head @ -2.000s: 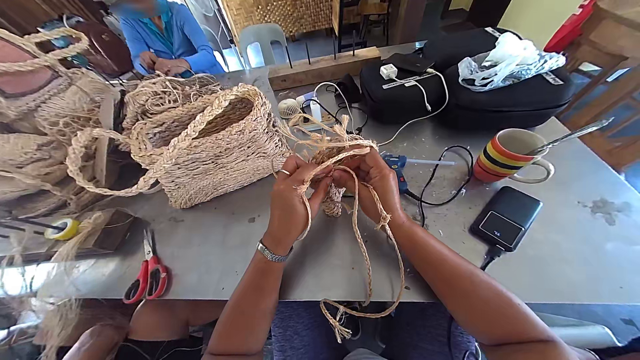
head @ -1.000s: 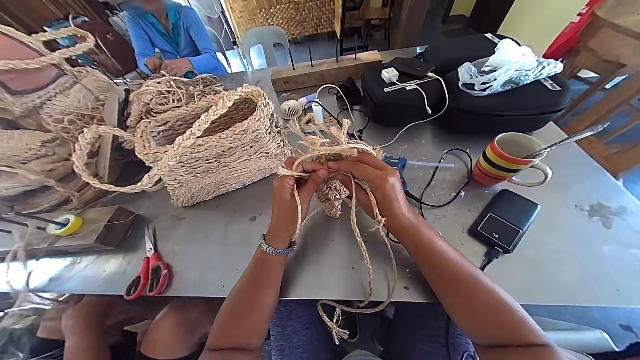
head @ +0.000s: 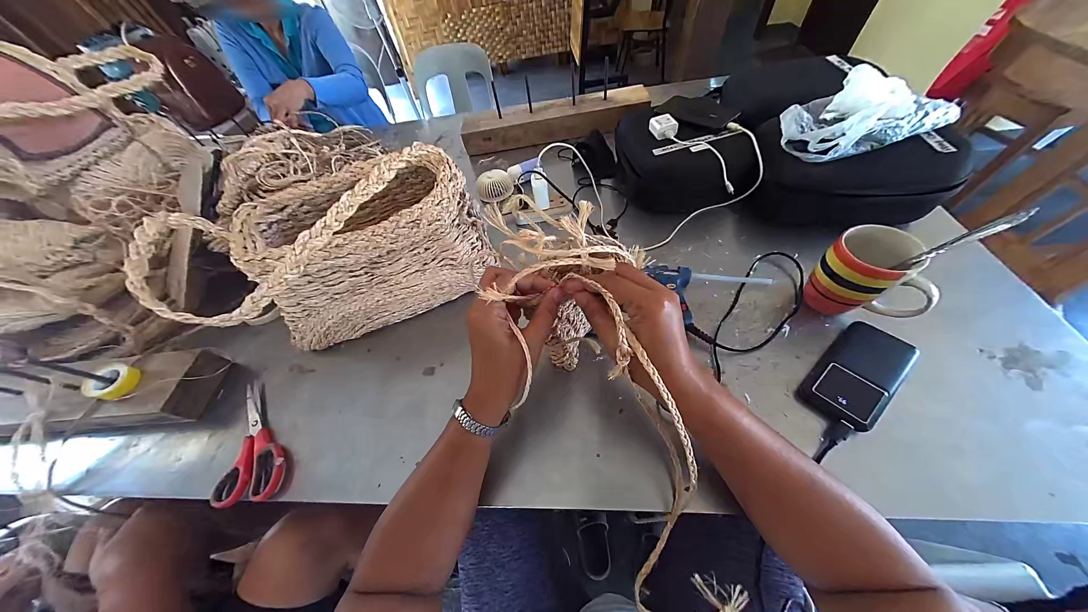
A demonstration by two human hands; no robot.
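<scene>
My left hand (head: 510, 319) and my right hand (head: 633, 314) meet over the metal table, fingertips closed on a small woven fiber piece (head: 568, 336) and its strands. A braided fiber cord (head: 671, 408) runs from between my fingers past the table's front edge, its lower part in front of my lap. Loose frayed ends (head: 552, 234) stick up above my knuckles. Left of my hands stands a woven fiber bag (head: 374, 263) with braided handles. Behind my right hand lies a blue glue gun (head: 671, 276) with a glue stick in it. My fingers partly hide the woven piece.
Red-handled scissors (head: 255, 463) and a wooden block with yellow tape (head: 183, 387) lie at left. At right are a striped mug (head: 858, 272) with a spoon, a power bank (head: 858, 374) and black cases (head: 858, 174). A person in blue (head: 302, 68) sits across the table.
The braided cord, which lay in a loop by the table's front edge, now hangs lower over it. Both hands have stayed close together at the woven piece.
</scene>
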